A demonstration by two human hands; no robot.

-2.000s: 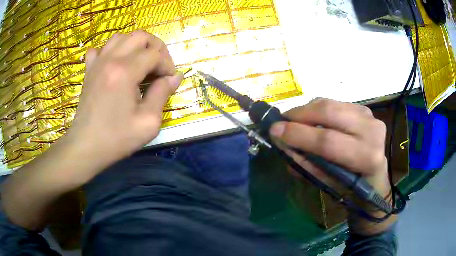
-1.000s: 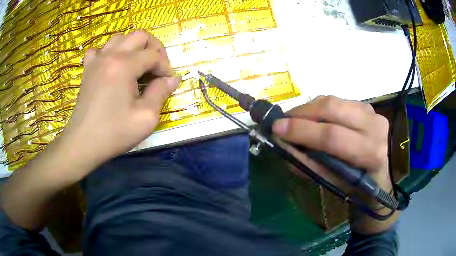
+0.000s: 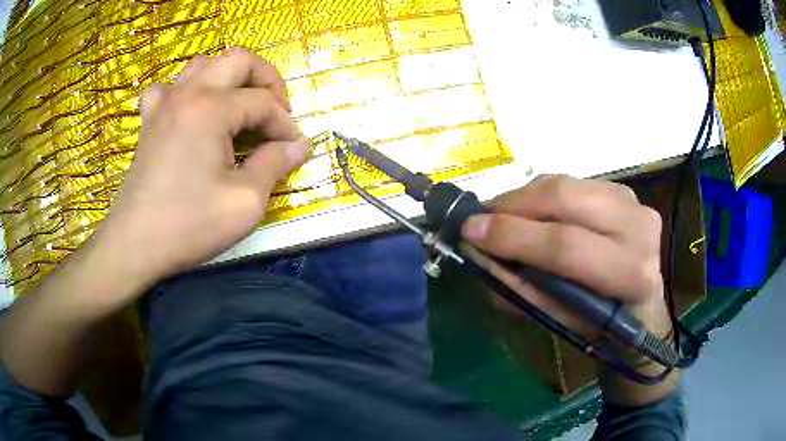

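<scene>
My right hand [image 3: 573,245] holds the soldering iron [image 3: 388,166] like a pen, its fine tip pointing up and left at the amber film sheet [image 3: 435,101]. A thin curved solder feed tube [image 3: 372,198] is clamped beside the iron and ends just below the tip. My left hand [image 3: 211,159] pinches a short thin lead wire [image 3: 320,138] between thumb and forefinger; its free end is by the iron tip. Glare hides whether tip, wire and pad touch. Many dark wavy lead wires lie in rows on the sheet's left part.
A black box [image 3: 659,19] stands on the white bench top [image 3: 595,112] at the upper right. Black cords loop down behind my right hand. Another amber sheet [image 3: 748,103] hangs at the right edge. A blue bin [image 3: 737,232] and cardboard are below. My lap is under the bench edge.
The iron tip and feed tube have shifted slightly left and down. My left hand has moved slightly left, still pinching the wire. The sheet appears slightly shifted left in view.
</scene>
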